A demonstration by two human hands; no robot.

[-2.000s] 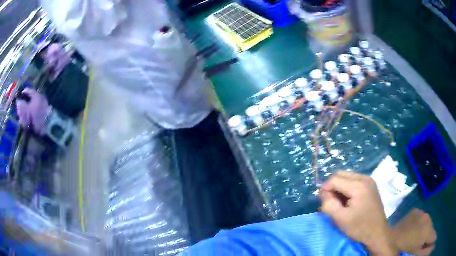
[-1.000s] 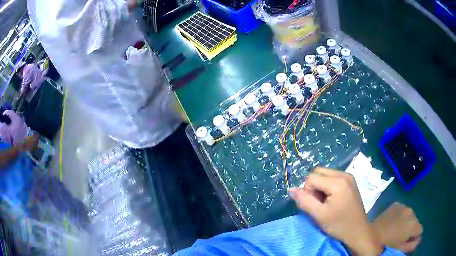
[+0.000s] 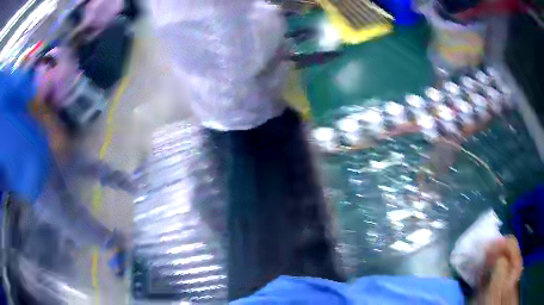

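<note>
The frame is strongly blurred. The clear dimpled tray (image 3: 388, 202) lies on the green bench, with rows of white-capped motors (image 3: 426, 119) along its far part and thin orange wires among them. A white cloth or paper wipe (image 3: 475, 245) lies at the tray's near right corner. A bare hand (image 3: 504, 268), apparently my right hand, overlaps the wipe's right edge; whether it grips anything is blurred. A blue sleeve (image 3: 358, 292) crosses the bottom edge, apparently my left arm; its hand does not show.
A small blue bin (image 3: 532, 223) is cut off at the right edge. A yellow-edged grid tray (image 3: 358, 21) and a jar (image 3: 456, 47) stand at the back. A person in a white smock (image 3: 223, 59) is beyond the bench's left edge. Another person's blue sleeve (image 3: 21, 137) shows far left.
The view has swung, so the bench sits further right. The hand that was over the tray near the wire ends no longer shows there. The other hand now overlaps the white wipe.
</note>
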